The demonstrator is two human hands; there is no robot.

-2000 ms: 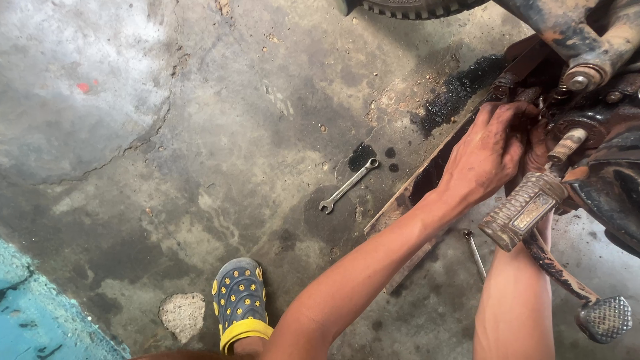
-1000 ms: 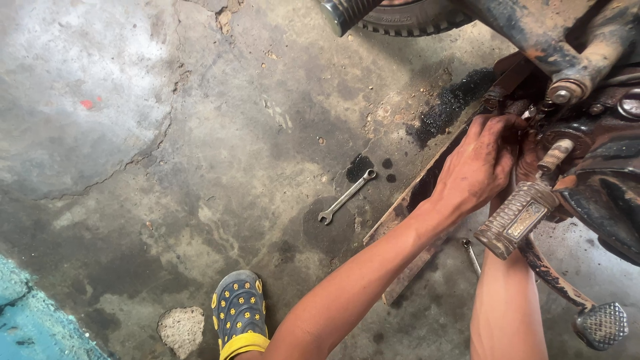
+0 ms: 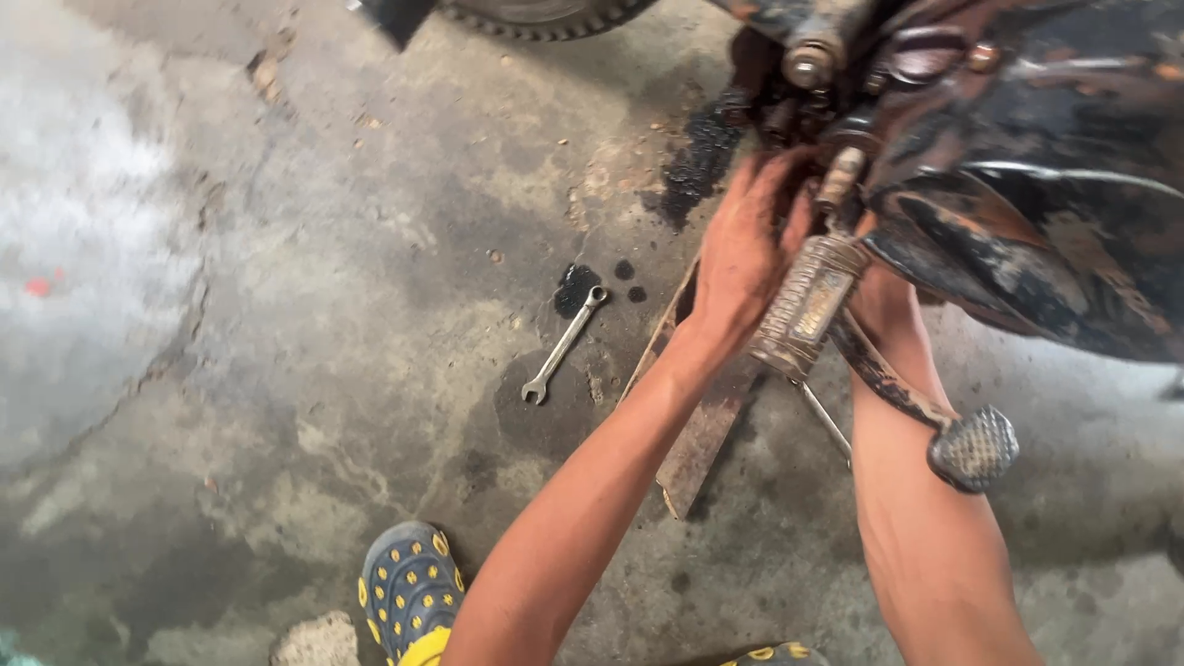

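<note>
My left hand [image 3: 745, 245] reaches under the motorcycle's greasy underside, just left of the rubber footpeg [image 3: 809, 301]; its fingertips are lost among dark parts. My right hand [image 3: 874, 268] is mostly hidden behind the footpeg and the brake pedal arm [image 3: 883, 375], with the wrist and forearm showing below. Whether either hand holds something cannot be seen. The brake pedal pad [image 3: 973, 450] sticks out over my right forearm. A steel combination wrench [image 3: 562, 347] lies on the concrete left of my left forearm. Part of a second metal tool [image 3: 826, 421] shows between my forearms.
A worn board [image 3: 708, 449] lies on the floor under my left forearm. Oil stains [image 3: 696, 166] mark the cracked concrete near the motorcycle. A tyre [image 3: 555, 18] is at the top edge, the dark engine side [image 3: 1064, 185] at the right, and a clog-shod foot [image 3: 412, 583] at the bottom.
Both hands stay under the motorcycle near the footpeg; my left hand's fingers now look straighter and point upward. The view has shifted and turned somewhat.
</note>
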